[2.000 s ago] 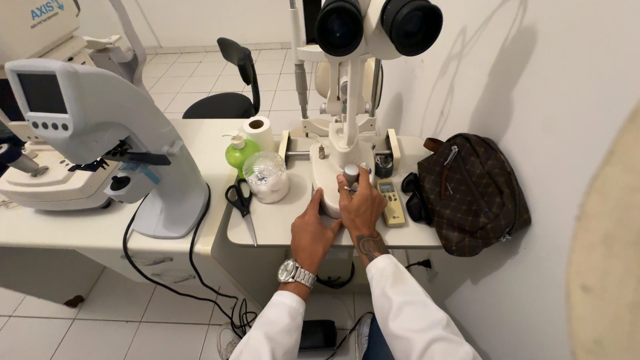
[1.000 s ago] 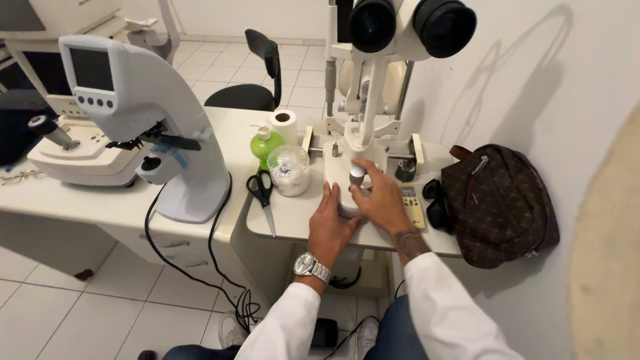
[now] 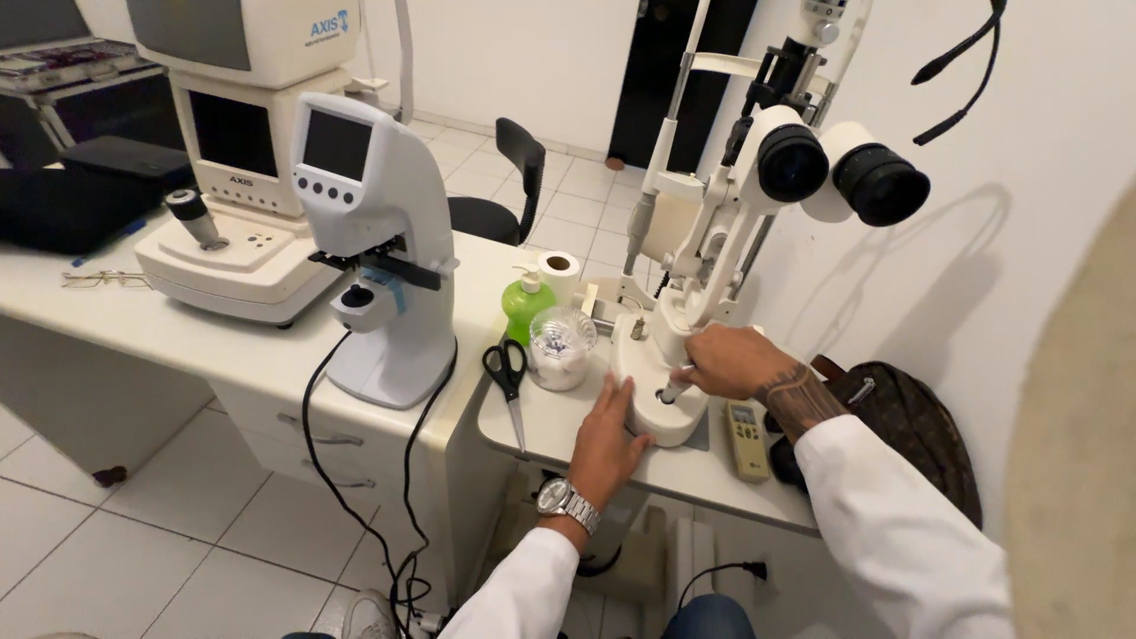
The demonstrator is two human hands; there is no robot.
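A white slit lamp microscope (image 3: 652, 404) stands on the small table, its black-rimmed eyepieces (image 3: 792, 163) at the upper right. My right hand (image 3: 732, 359), below a tattooed wrist, is closed around the joystick (image 3: 677, 387) on the slit lamp's base. My left hand (image 3: 611, 444), with a metal watch (image 3: 565, 501) on the wrist, rests its fingers against the left side of that base; its palm side is hidden. Black-handled scissors (image 3: 507, 373) and a clear jar of cotton balls (image 3: 561, 353) lie and stand left of the base. A beige remote control (image 3: 745, 439) lies to its right.
A green pump bottle (image 3: 527, 308) and a paper roll (image 3: 559, 272) stand behind the jar. A lensmeter (image 3: 382, 222) and a larger AXIS instrument (image 3: 240, 257) occupy the left desk (image 3: 266, 355). A brown patterned bag (image 3: 914, 426) leans by the wall. Black cables hang down the desk front.
My right hand has gone from over the top of the joystick to its right side, and the joystick now leans. My left hand stays beside the base. The view has swung noticeably.
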